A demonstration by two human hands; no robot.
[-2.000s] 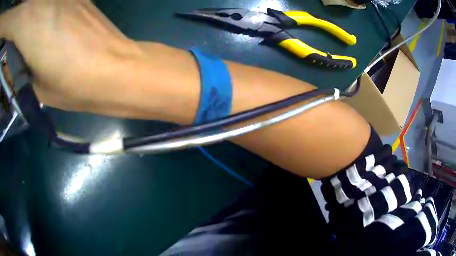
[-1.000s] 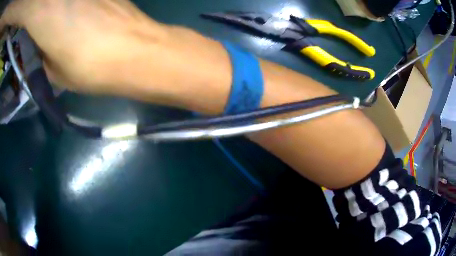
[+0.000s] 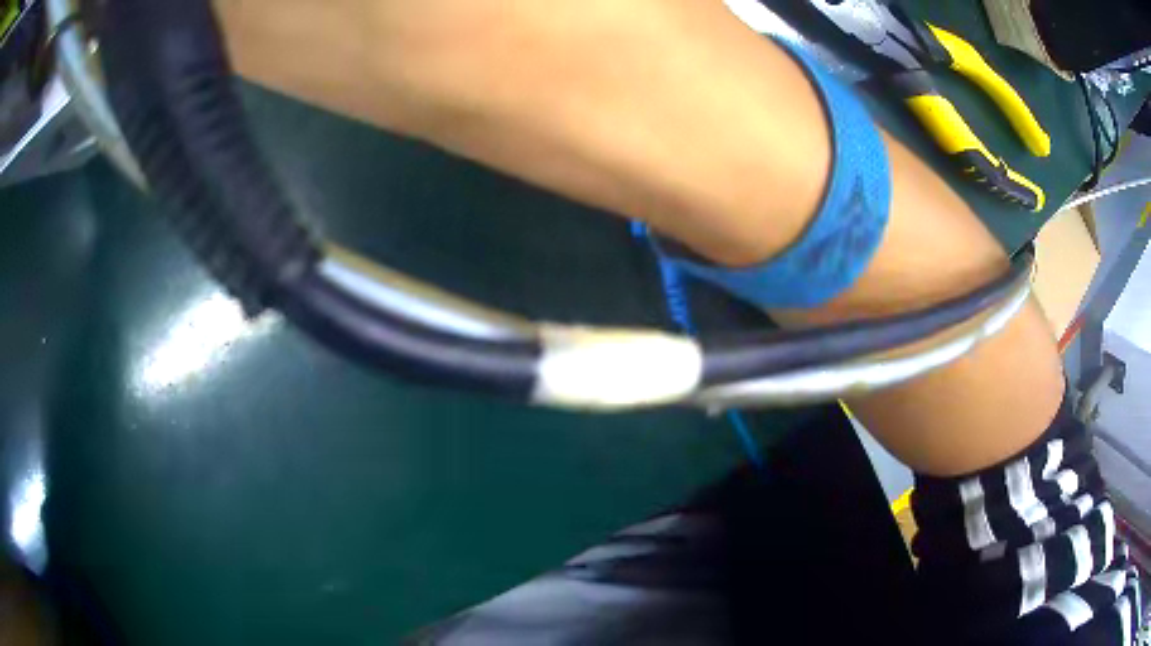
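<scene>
My right hand [image 3: 379, 63] is cut off by the top edge at the upper left. Its fingers are out of the picture, so its grip is hidden. A blue wrist strap [image 3: 846, 202] is around the wrist. A thick black-and-silver cable [image 3: 429, 353] with a ribbed black sleeve and a white band loops below the hand and runs along the forearm. The tool at its end does not show. A blurred pale object [image 3: 44, 133] is partly visible at the left edge. My left hand is not in view.
Pliers with yellow-and-black handles [image 3: 947, 120] lie beyond the forearm, partly hidden by it. The glossy dark green bench [image 3: 379, 505] spreads below the cable. A brown cardboard box [image 3: 1070, 265] is at the right, mostly hidden behind the arm. A thin blue cord [image 3: 675, 297] hangs from the strap.
My right forearm and the cable have come closer and shifted right and up in the picture. The fingers' side is cut off more, and the pliers are now partly covered.
</scene>
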